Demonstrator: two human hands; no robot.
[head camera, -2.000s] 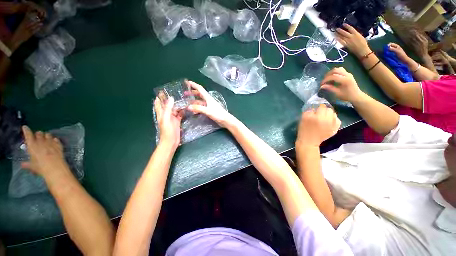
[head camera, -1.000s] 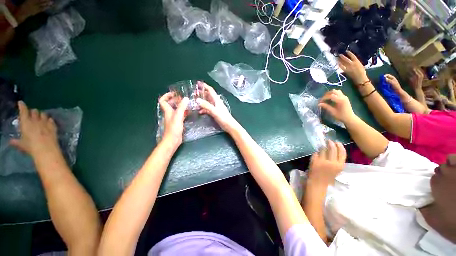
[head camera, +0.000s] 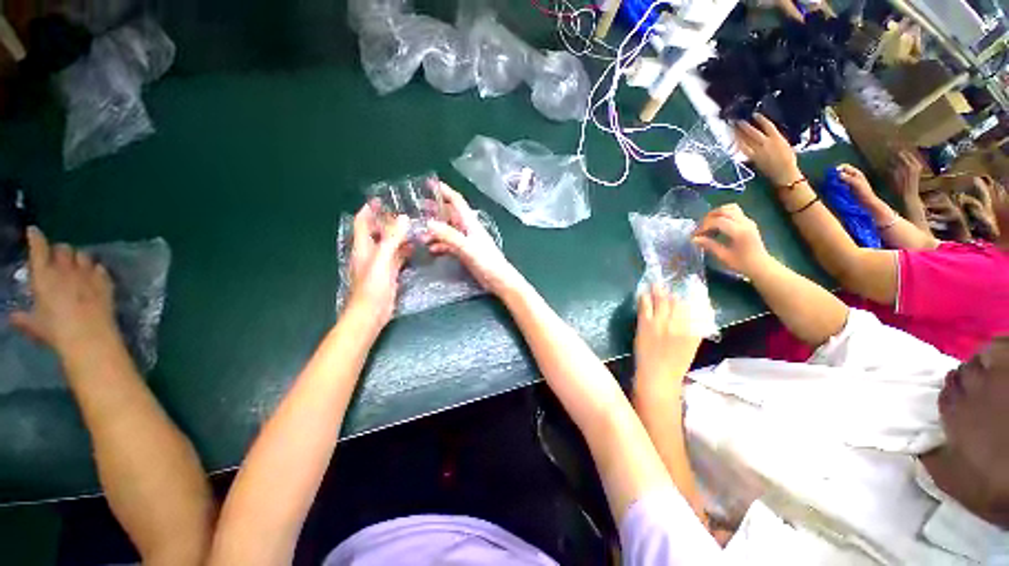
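My left hand (head camera: 380, 260) and my right hand (head camera: 465, 238) hold a clear plastic round case (head camera: 405, 197) between them, fingers on its two sides. A limp clear plastic bag (head camera: 437, 285) lies under my hands on the dark green bench top. Whether the case is partly in the bag cannot be told. Beyond my right hand lies a bag with a small white piece in it (head camera: 524, 182).
Puffy bagged cases (head camera: 492, 63) lie in a row at the back. White cables (head camera: 620, 138) and a black pile (head camera: 775, 83) are at the back right. A neighbour in white (head camera: 824, 409) handles a bag at right. Another person's hand (head camera: 69, 293) rests on a bag at left.
My hands still hold the case, with slight finger shifts. The neighbour in white has brought a hand forward onto their bag. The view has shifted slightly.
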